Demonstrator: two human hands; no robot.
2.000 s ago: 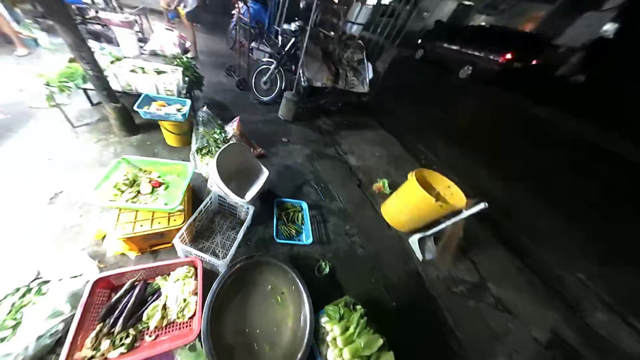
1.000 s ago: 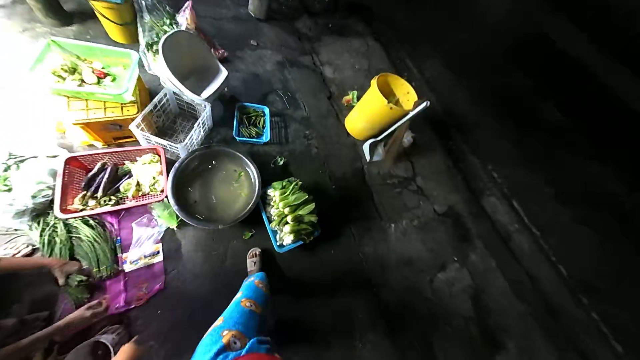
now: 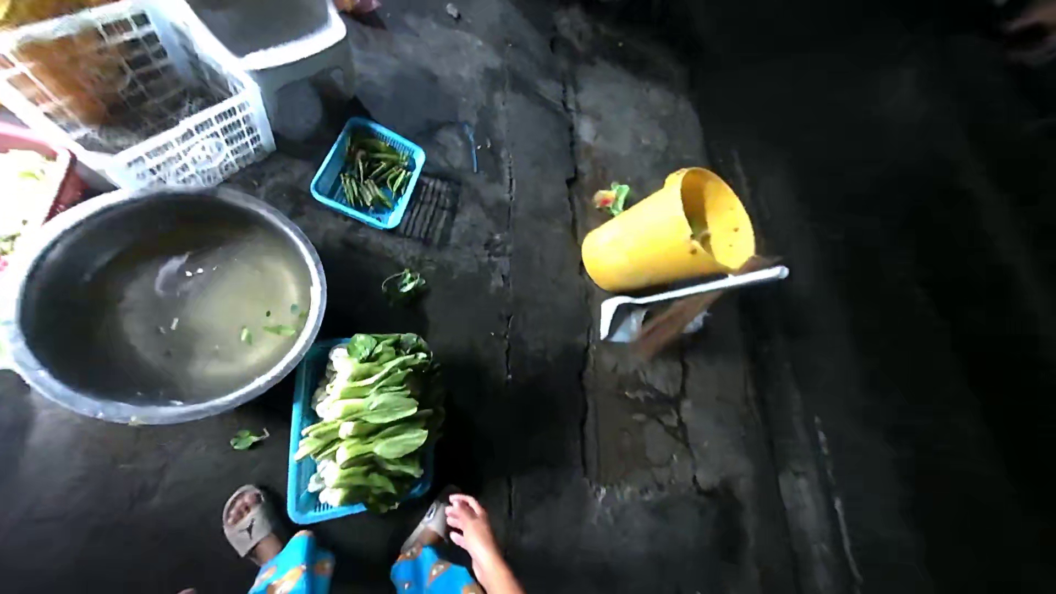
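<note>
My right hand is at the bottom, fingers apart and holding nothing, over a sandaled foot. It is nearest to the blue plastic basket of leafy bok choy. A sliver of skin at the lower left edge may be my left hand; its state is hidden. Left of the greens stands a wide metal basin of cloudy water with leaf bits. A smaller blue basket with cut green pods sits beyond, near a white plastic crate.
A yellow bucket leans right of centre, with a white-handled dustpan and a blurred broom against it. A white plastic stool and a red basket edge the left. Loose leaves dot the cracked, dark pavement.
The view has shifted closer to the basin and greens. My right hand has come into view. Both sandaled feet now show beside the bok choy basket; one second ago only one showed there.
</note>
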